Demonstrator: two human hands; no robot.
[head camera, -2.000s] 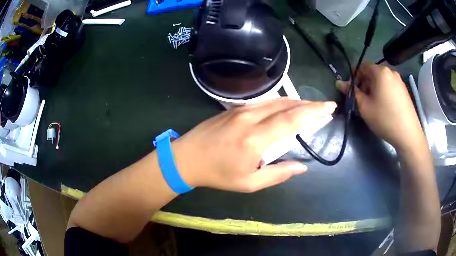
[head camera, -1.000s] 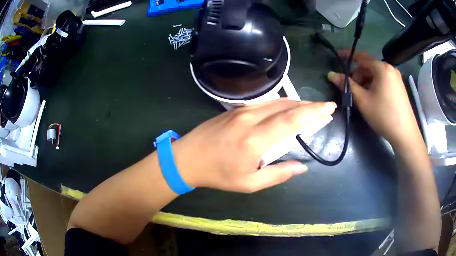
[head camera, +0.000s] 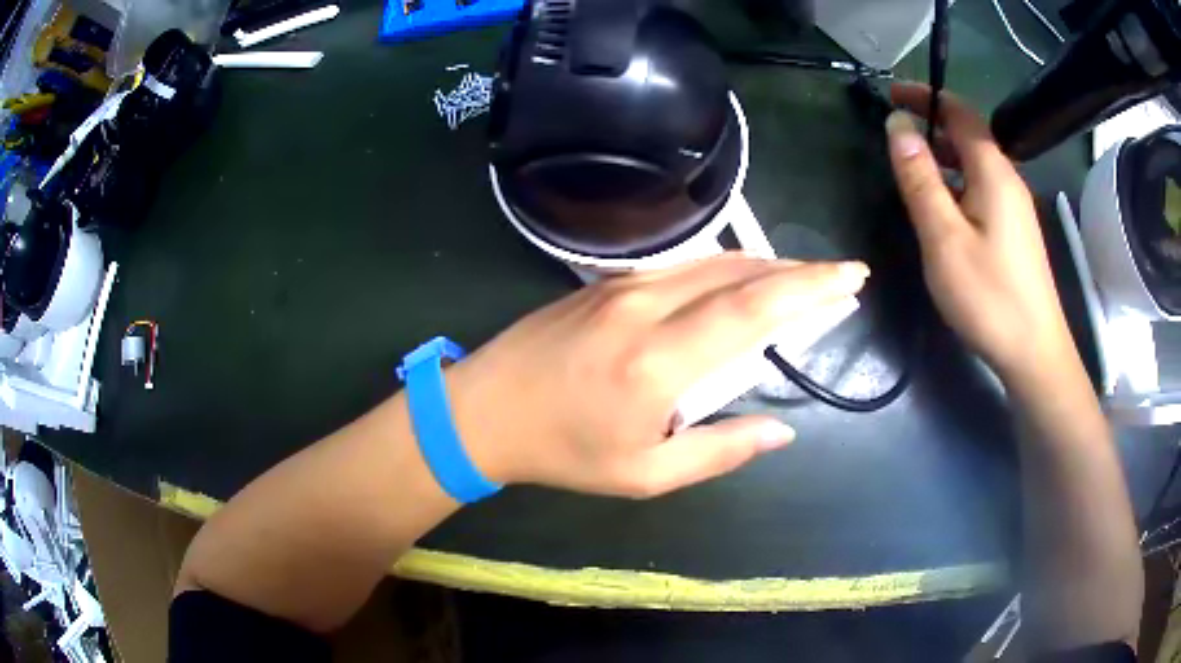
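Note:
A PTZ dome camera (head camera: 615, 143) with a glossy black head in a white collar sits on the mat at the top centre. My left hand (head camera: 635, 369) lies over its white wall-mount bracket (head camera: 732, 378), fingers and thumb around the foot plate. A black pigtail cable (head camera: 842, 399) comes out of the foot and curves right and up towards my right hand. My right hand (head camera: 965, 194) is at the cable's upper part, thumb and fingertips near each other by a dark plug. The cable is partly hidden by the hand; whether the fingers grip it is unclear.
Silver screws (head camera: 466, 99) lie left of the camera. A small part with red and black wires (head camera: 135, 347) is at left. Other cameras stand at the left (head camera: 65, 266) and right (head camera: 1140, 233) edges. A black cylindrical holder (head camera: 1081, 84) is at upper right. Yellow tape (head camera: 583, 583) edges the mat.
My right hand has moved up and away, its fingers further from the bracket, and the cable loop has pulled flatter. The tweezer-like dark rod behind has shifted. My left hand and the camera stay put.

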